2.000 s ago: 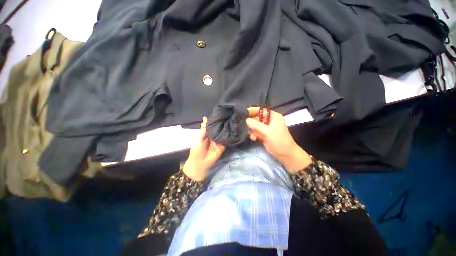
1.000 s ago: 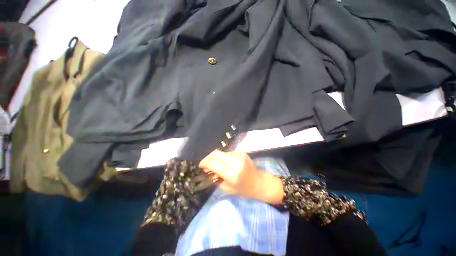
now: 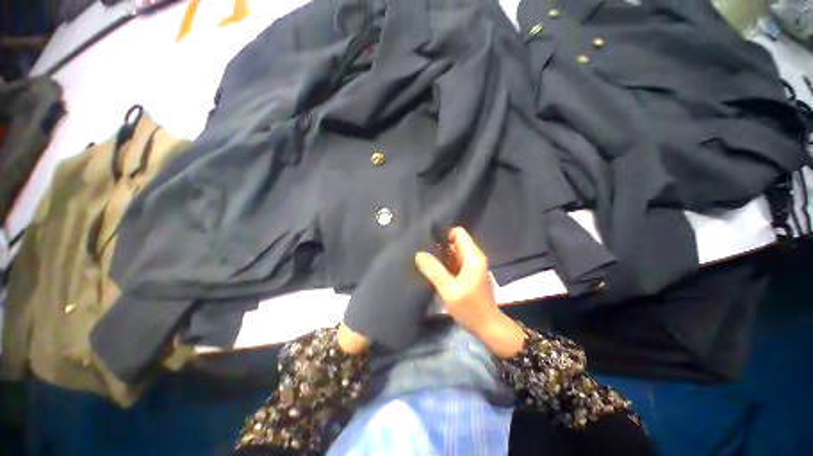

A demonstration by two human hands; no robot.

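Observation:
A dark blazer (image 3: 357, 191) lies spread in front of me, with two gold front buttons (image 3: 378, 159) on its front. Its sleeve (image 3: 385, 298) reaches down over the table edge towards me. My left hand (image 3: 354, 339) shows only as a bit at the wrist; the rest is hidden by the sleeve end. My right hand (image 3: 463, 280) is over the sleeve, thumb and forefinger spread against the cloth. A small dark reddish tool, seemingly the thread snips (image 3: 453, 255), is in its palm, mostly hidden.
A khaki jacket (image 3: 76, 240) is at the left with a black hanger (image 3: 132, 120). Another dark jacket (image 3: 677, 98) with gold buttons lies at right. Dark cloth hangs over the table's near edge at right. Orange strips (image 3: 234, 11) lie at the top left.
My right hand has moved up and right from the cuff onto the sleeve. The sleeve's cuff buttons no longer show. The view has shifted, showing more of the table's far side.

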